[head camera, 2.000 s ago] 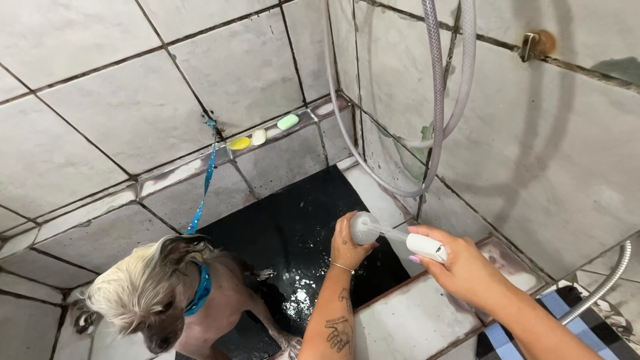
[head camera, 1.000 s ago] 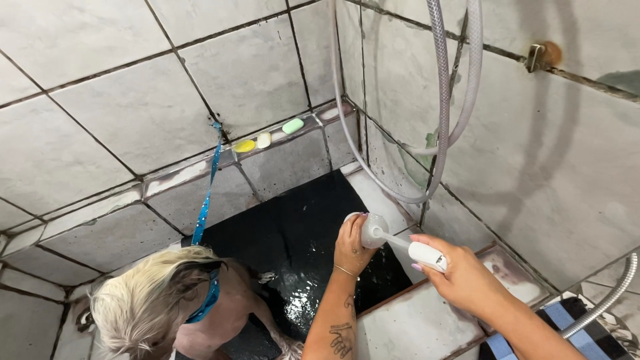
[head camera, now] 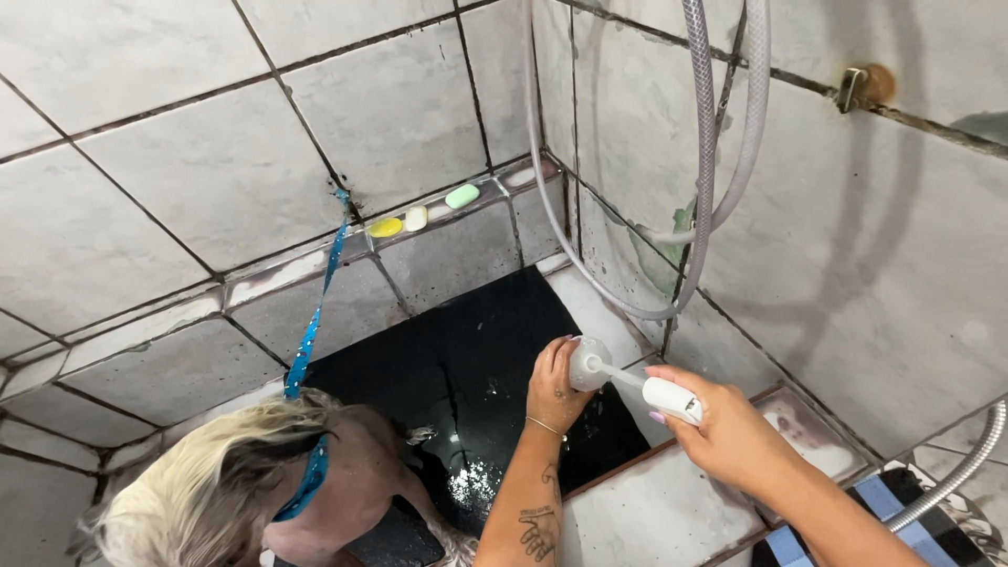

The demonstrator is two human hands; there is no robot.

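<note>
My left hand (head camera: 555,386) grips a translucent round bottle (head camera: 589,364), its open mouth turned toward my right. In my right hand (head camera: 713,429) is a white handheld device (head camera: 672,400) with a pale shaft whose tip reaches the bottle's mouth; whether it goes inside cannot be told. Left of my hands, a dog (head camera: 346,480) with a long pale mane and bare skin stands with its head lowered. It wears a blue patterned collar (head camera: 305,480). A blue leash (head camera: 319,307) runs from near its neck up to the tiled wall.
A black mat (head camera: 441,346) lies wet under the dog and beyond my hands. Yellow soap (head camera: 385,227), white soap (head camera: 416,218) and green soap (head camera: 462,196) sit on the ledge. Clear hoses (head camera: 701,157) hang at right; a metal hose (head camera: 965,465) crosses a checkered cloth (head camera: 906,504).
The dog's head has turned and dropped, so its face is now mostly hidden by the mane. Both hands keep their holds on the bottle and the white device.
</note>
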